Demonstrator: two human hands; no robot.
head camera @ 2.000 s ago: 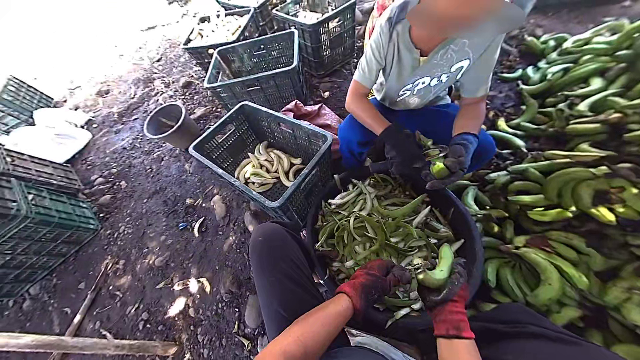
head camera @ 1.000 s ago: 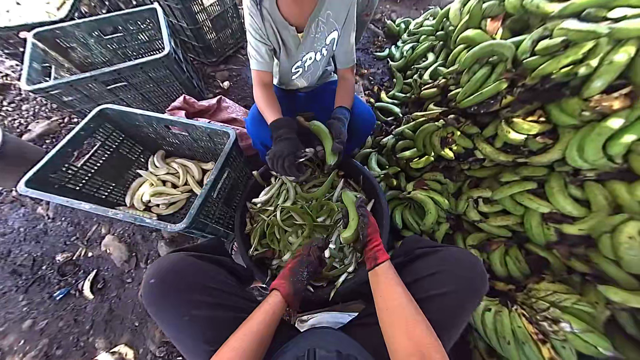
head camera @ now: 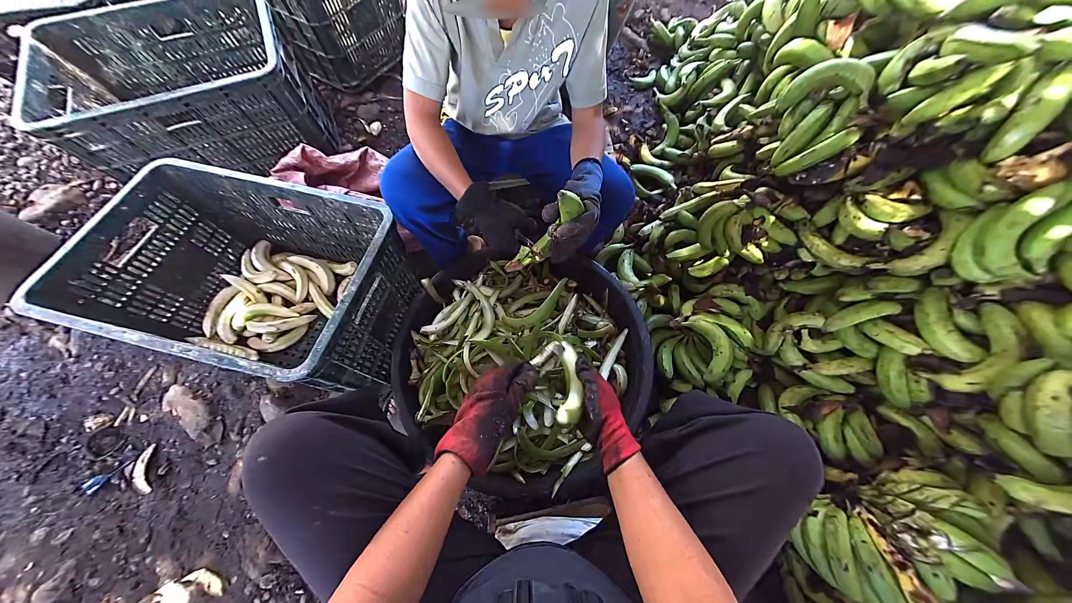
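Observation:
Both my hands wear red gloves with dark, dirty palms, over a round black tub between my knees. The tub holds a heap of green peel strips. My right hand grips a partly peeled green plantain, its pale flesh showing. Just left of it is my left hand, fingers curled near a loosened pale strip; whether it holds a tool is hidden. Across the tub, a person's dark-gloved hands hold another green plantain over the rim.
A dark plastic crate with peeled plantains stands left of the tub. More crates stand behind it, beside a reddish cloth. Large piles of green plantain bunches cover the right side. Stones lie on the muddy ground at left.
The view has swung right, then closer over the tub. The plantain at my right hand was green-skinned one second ago; now pale flesh shows. The other person's plantain is lower, over the tub's rim.

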